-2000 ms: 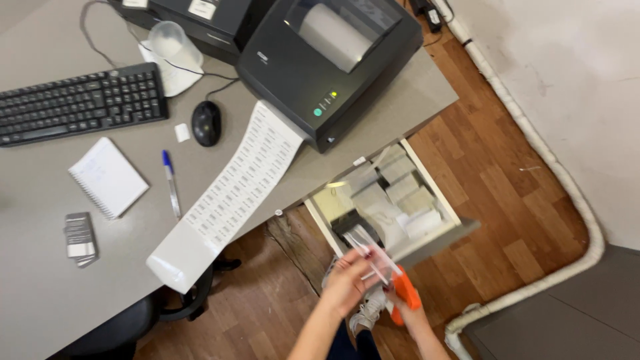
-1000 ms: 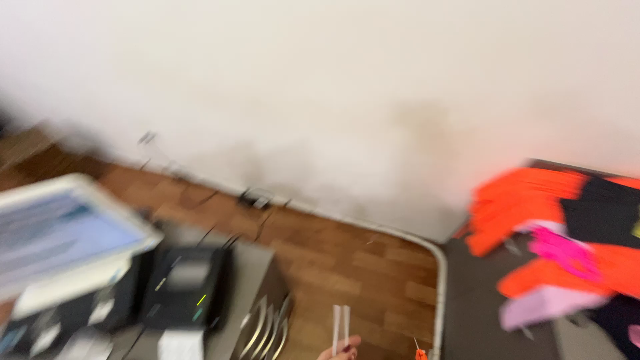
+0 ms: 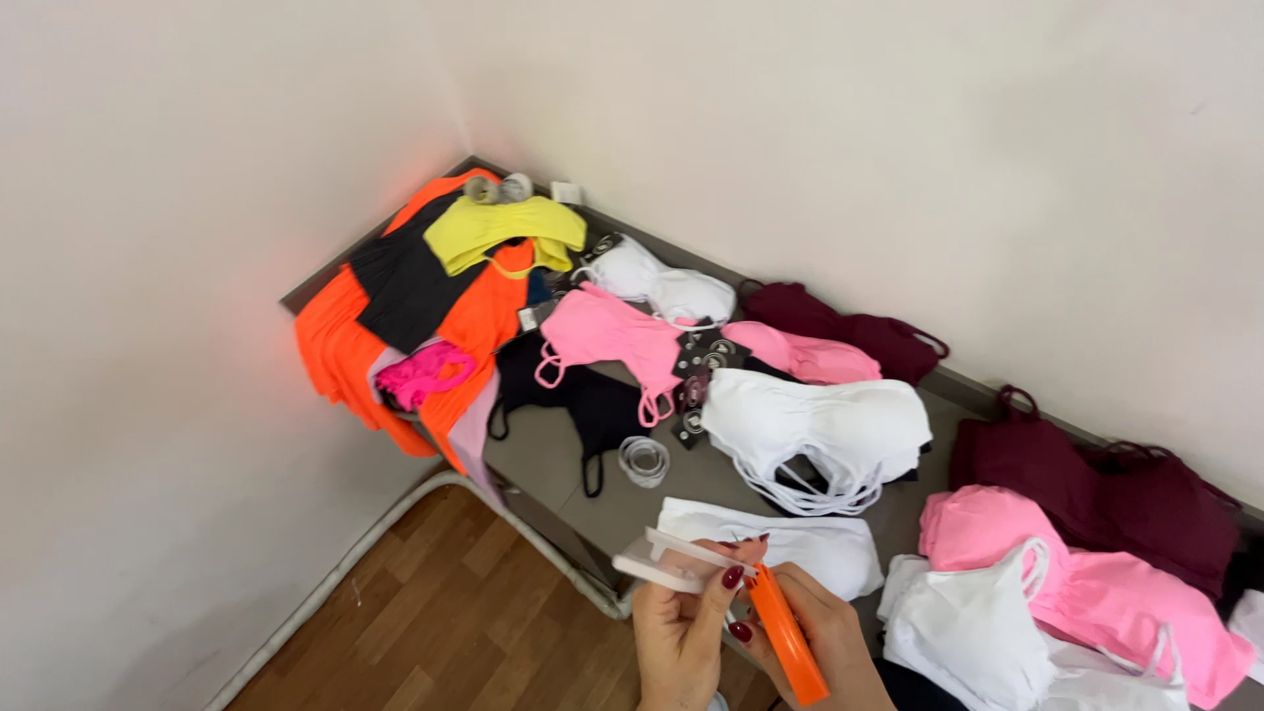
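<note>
My left hand (image 3: 681, 632) holds a translucent white plastic piece (image 3: 671, 563), like a strip of tag fasteners, between thumb and fingers. My right hand (image 3: 825, 642) is closed around an orange plastic tool (image 3: 787, 637), which looks like a tagging gun. Its upper end meets the white piece at the left fingertips. Just behind the hands a folded white garment (image 3: 820, 553) lies on the grey table (image 3: 553, 474). A white strappy bra top (image 3: 820, 425) is farther back, with a coiled light-grey band (image 3: 644, 461) to its left.
Yellow (image 3: 509, 232), pink (image 3: 612, 341), black (image 3: 578, 395) and burgundy (image 3: 839, 331) tops cover the table, with dark round-logo tags (image 3: 696, 375) among them. Orange garments (image 3: 341, 355) hang over the left edge. A pale pipe (image 3: 395, 518) runs along the wall above the wooden floor (image 3: 425, 602).
The view has swung from the desk with the printer and open drawer to the garment table. My hands, over the drawer earlier, are now in front of the garments with the orange tool and white piece.
</note>
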